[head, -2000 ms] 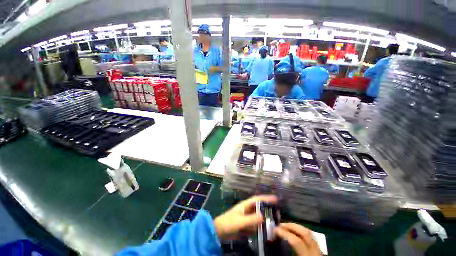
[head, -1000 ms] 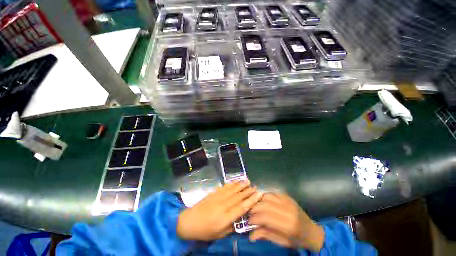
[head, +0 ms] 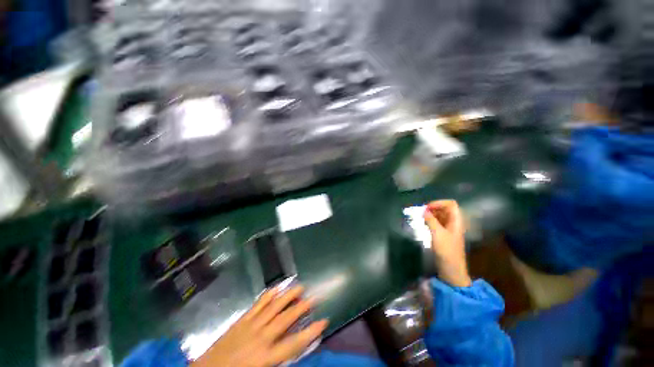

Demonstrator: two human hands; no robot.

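Note:
The whole view is blurred. An open flip phone [head: 269, 258] lies on the green mat, its dark screen up. My left hand [head: 267, 328] lies over its lower half, fingers around the keypad part and mostly hiding it. My right hand [head: 447, 233] is out to the right, thumb and fingertips close together at the shiny white film scraps [head: 416, 224]. Whether a scrap is between the fingertips cannot be told. A partly used film sheet [head: 188, 281] with black films lies left of the phone. A white card [head: 305, 212] lies above the phone.
Stacked clear blister trays [head: 237, 168] with phones stand at the back. A white bottle [head: 422, 163] stands back right. Another film sheet [head: 86, 261] and a small dark object [head: 16, 261] lie left. Another person's blue sleeve [head: 602, 186] is at far right.
The view has swung right. My right hand has left the phone and moved right to the film scraps. My left hand stays over the phone. Another person's sleeve has come into view.

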